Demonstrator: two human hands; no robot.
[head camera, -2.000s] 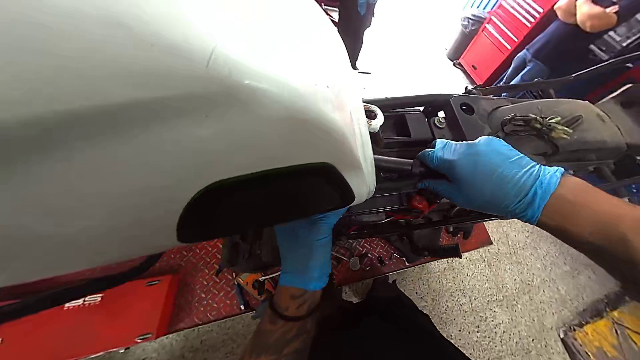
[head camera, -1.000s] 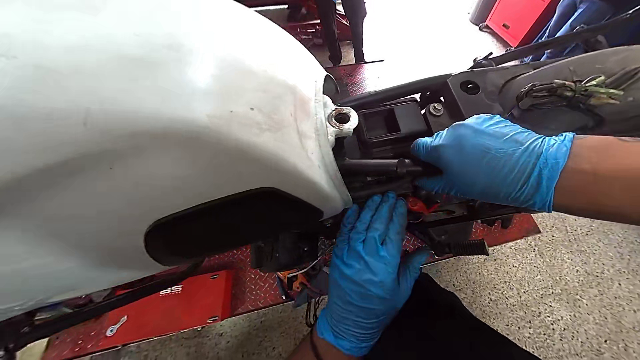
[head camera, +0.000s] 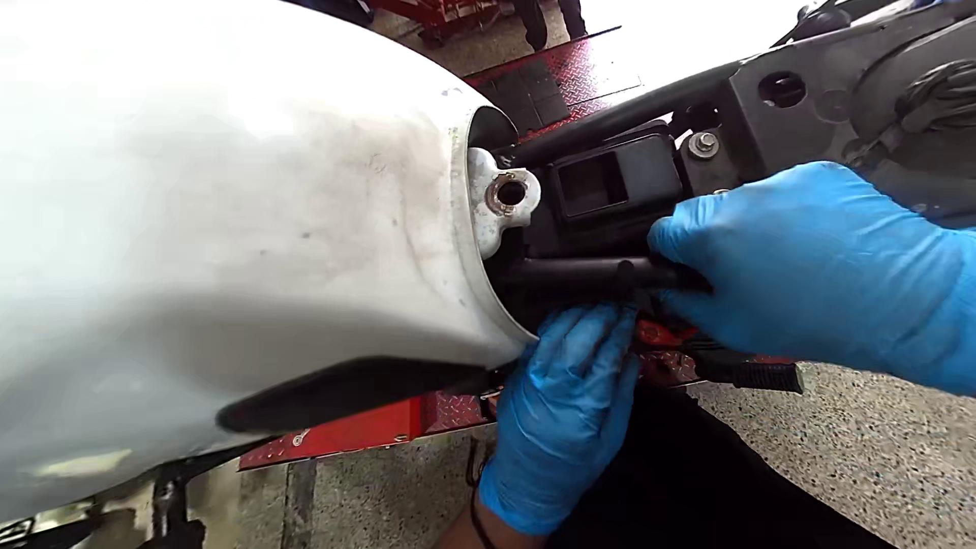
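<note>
A white motorcycle fuel tank (head camera: 305, 191) fills the left side, with a mounting tab (head camera: 509, 194) bearing a round hole at its rear edge. Right of it runs the black frame (head camera: 610, 126) with a rectangular black tray (head camera: 652, 171) and a bolt (head camera: 703, 145). My right hand (head camera: 808, 267), in a blue glove, is at the end of a dark tube (head camera: 579, 271) that lies along the frame; its fingertips are partly hidden. My left hand (head camera: 572, 404), also gloved in blue, has its fingers bent under that tube beside the tank's rear corner. What its fingertips touch is hidden.
A red lift platform with tread plate (head camera: 450, 412) lies beneath the motorcycle. A bundle of cables (head camera: 945, 95) rests on the rear section at right. A black ribbed footpeg-like part (head camera: 766, 377) sticks out below my right hand. Another person's legs (head camera: 549, 19) stand beyond.
My left hand has come out from under the tank's side to the frame beside the tank's rear edge, and its fingers are now bent. My right hand stays near the tube. The view is closer.
</note>
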